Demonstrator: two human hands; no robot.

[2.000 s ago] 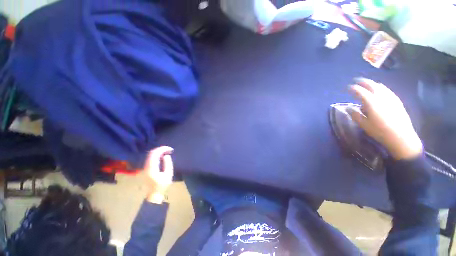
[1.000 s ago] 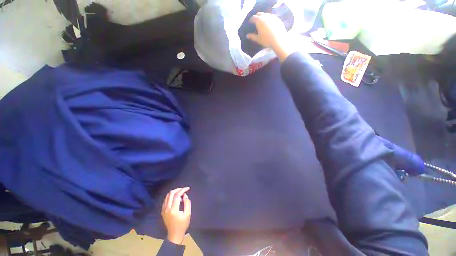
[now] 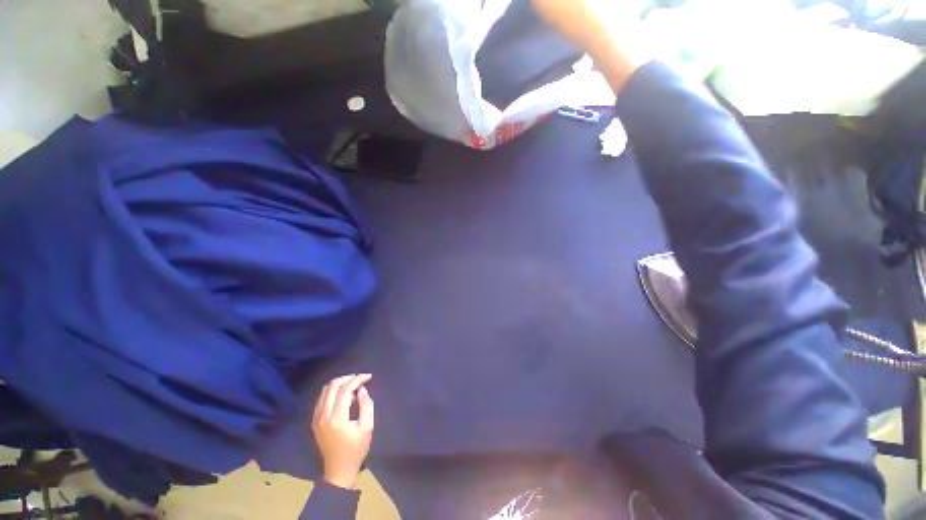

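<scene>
A white translucent plastic bag (image 3: 424,76) with red print stands open at the table's far side, dark cloth inside. My right hand (image 3: 577,18) is at the top edge above the bag, cut off by the picture; its fingers are not visible. The silver iron (image 3: 665,289) lies on the navy table cover (image 3: 508,315), partly hidden by my right sleeve. My left hand (image 3: 343,425) is at the near left edge of the table, empty, fingers loosely curled. A large crumpled navy cloth pile (image 3: 203,274) lies just left of it.
A flat dark rectangle (image 3: 389,156) and a small white round piece (image 3: 355,104) lie between pile and bag. A white scrap (image 3: 612,137) is right of the bag. Ribbed iron lines (image 3: 881,350) run off right. A pale bulky thing (image 3: 812,66) is at the far right.
My right hand has let go of the iron and moved to the bag, then further out past the top edge. My left hand remains near the pile. The view has shifted.
</scene>
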